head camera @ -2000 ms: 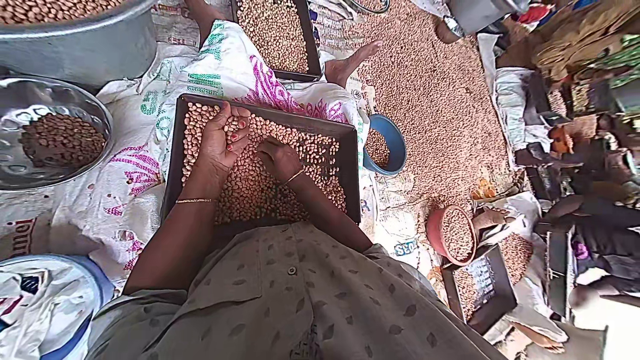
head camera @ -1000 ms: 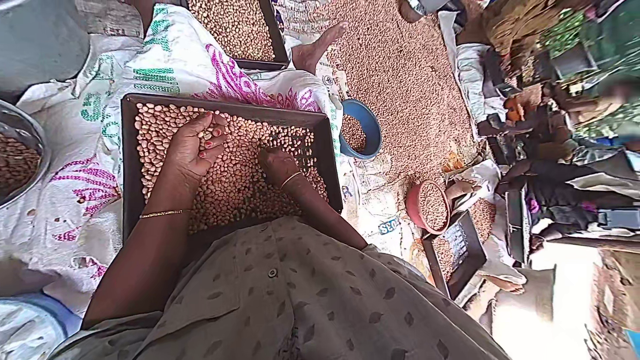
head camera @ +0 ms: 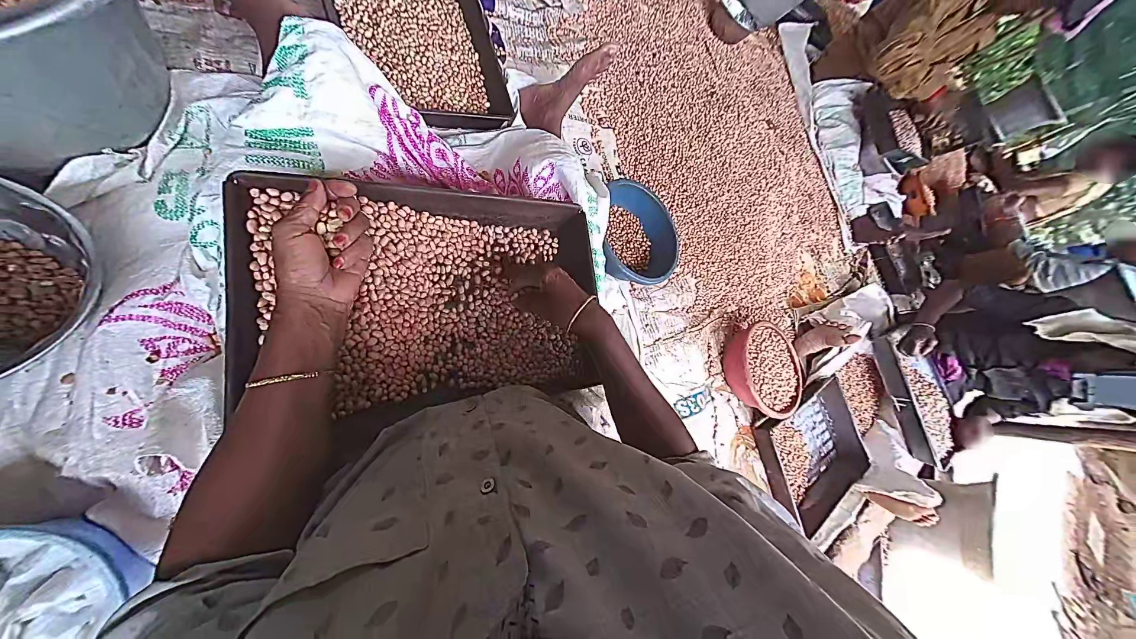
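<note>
A dark rectangular tray (head camera: pixel 497 202) full of shelled nuts (head camera: pixel 417 293), which look like peanuts, lies across my lap. Over its left part my left hand (head camera: pixel 321 244) is turned palm up, its fingers curled around several paler nuts. My right hand (head camera: pixel 546 293) reaches down into the nuts at the tray's right side; its fingertips are dark and partly hidden, so whether it grips any nuts cannot be told. White woven sacks (head camera: pixel 346 98) with green and purple print lie under and around the tray.
A blue bowl (head camera: pixel 661 232) of nuts stands right of the tray, beside a wide spread of nuts (head camera: pixel 701 115). Farther right are a red bowl (head camera: pixel 737 364) and more trays, with other people nearby. Metal basins (head camera: pixel 80 89) stand at left. Another person's bare foot (head camera: pixel 568 84) is beyond the tray.
My right hand has moved rightward over the tray, away from my left hand. My left hand stays palm up near the tray's far left part. The view has shifted somewhat.
</note>
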